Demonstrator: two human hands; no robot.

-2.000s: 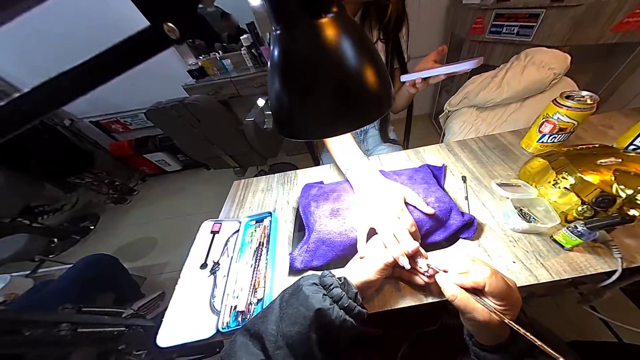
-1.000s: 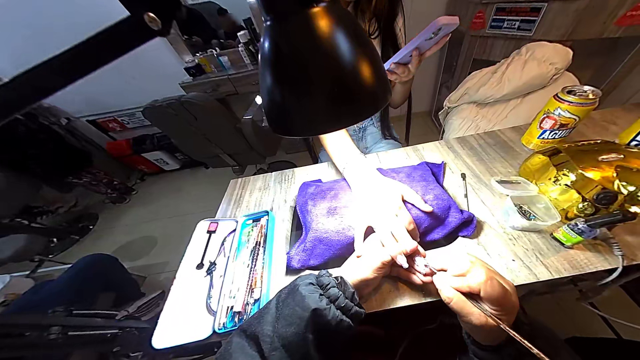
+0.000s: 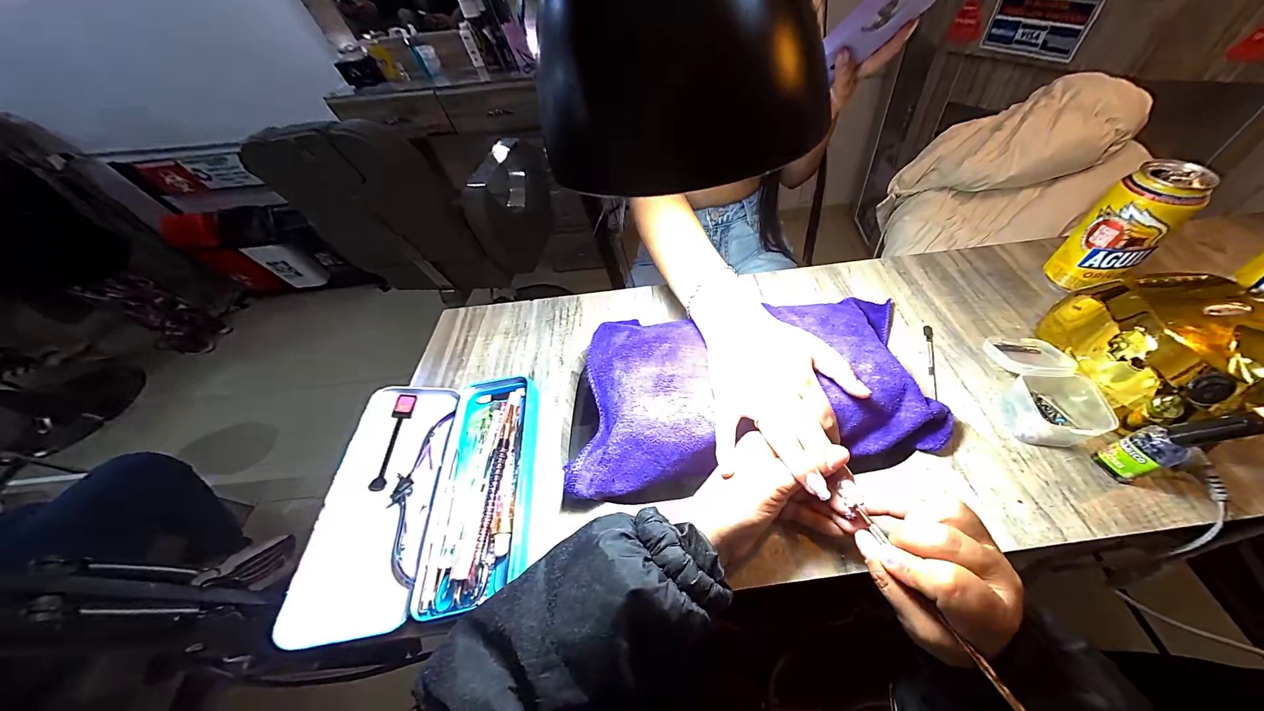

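Observation:
My left hand (image 3: pixel 755 494) is closed around the fingers of another person's hand (image 3: pixel 765 370), steadying them near the table's front edge. That hand lies palm down over a purple towel (image 3: pixel 652 405), brightly lit. In my right hand (image 3: pixel 943 573) is a thin brush-like tool (image 3: pixel 953 632), held like a pen, its tip at one of the person's nails. Glare hides the exact contact. To the left, an open case (image 3: pixel 530 464) holds several thin brushes or tools (image 3: pixel 494 494); a small black-handled applicator (image 3: pixel 392 444) lies on its white lid (image 3: pixel 341 533).
A black lamp shade (image 3: pixel 681 99) hangs over the towel. On the right stand a clear plastic container (image 3: pixel 1062 410), a small bottle (image 3: pixel 1136 454), an amber glass object (image 3: pixel 1155 336) and a yellow can (image 3: pixel 1131 227). A thin black stick (image 3: pixel 930 360) lies beside the towel. The seated person holds a phone (image 3: pixel 874 35).
The other person's phone has tilted and risen from its nearly flat position two seconds ago. Both my hands keep much the same place at the person's fingers.

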